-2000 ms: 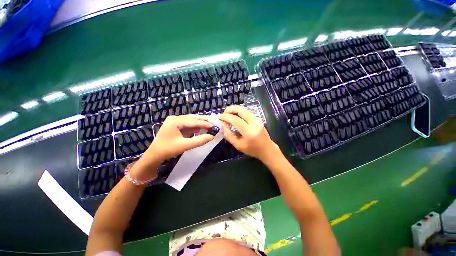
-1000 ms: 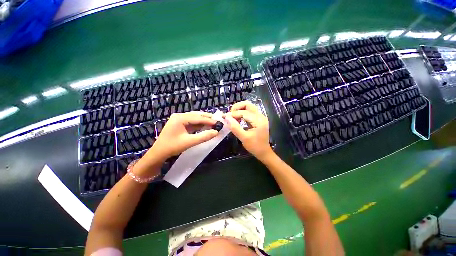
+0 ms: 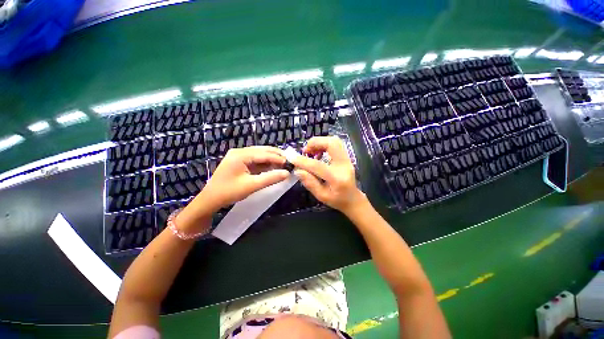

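My left hand (image 3: 242, 175) holds a small black part (image 3: 289, 166) between its fingertips, together with a white label strip (image 3: 255, 208) that hangs down below the hand toward me. My right hand (image 3: 330, 173) meets it, its fingertips touching at the black part and the top of the strip; whether they grip a sticker is too small to tell. Both hands are above a clear blister tray (image 3: 154, 173) whose pockets hold slanted rows of black parts. The hands and strip hide the tray's lower right area.
A second blister tray (image 3: 457, 126) full of black parts lies to the right, with a phone-like flat object (image 3: 557, 167) at its corner. A spare label strip (image 3: 83, 257) lies at left on the dark surface. Another tray (image 3: 575, 86) shows at far right.
The right fingertips have closed over the black part, covering more of it than a second ago. The left hand still holds the part and strip in nearly the same place.
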